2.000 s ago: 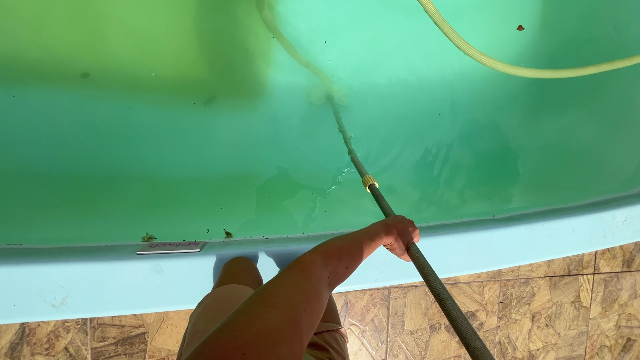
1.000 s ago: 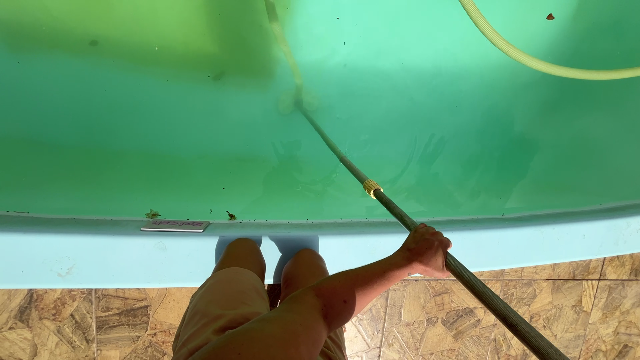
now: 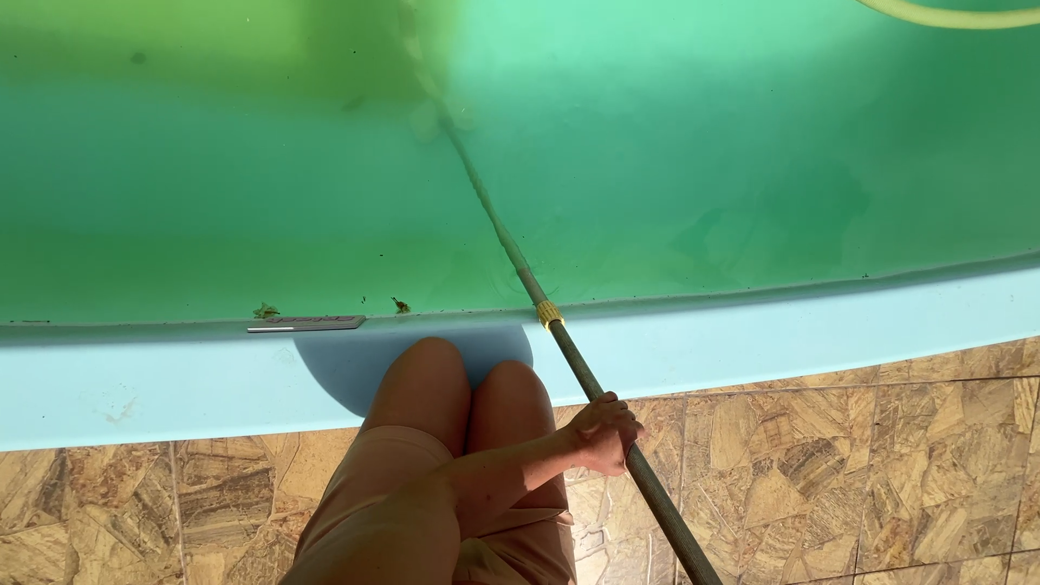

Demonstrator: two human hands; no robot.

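Note:
My left hand (image 3: 605,432) is closed around a long telescopic pole (image 3: 666,512), just over the paving beside my knees. A yellow ribbed collar (image 3: 550,314) on the pole lies over the inner edge of the pool's pale blue rim (image 3: 772,325). Beyond the collar the thinner section (image 3: 487,199) slants down into green water (image 3: 244,187). Blurred pale shapes surround its submerged far part, and a pale hose (image 3: 413,49) runs on from there. The pole's near end is cut off by the bottom of the frame. My right hand is out of view.
Another loop of pale yellow hose (image 3: 951,15) lies at the top right. A small plate with writing (image 3: 307,324) sits at the pool's inner edge, near floating leaf debris (image 3: 265,310). Brown stone-patterned paving (image 3: 772,471) borders the rim. My knees are against the rim.
The pole has come back toward me: its collar was over the water and is now over the rim's inner edge. My left hand, earlier over the rim, is now over the paving, still gripping the pole.

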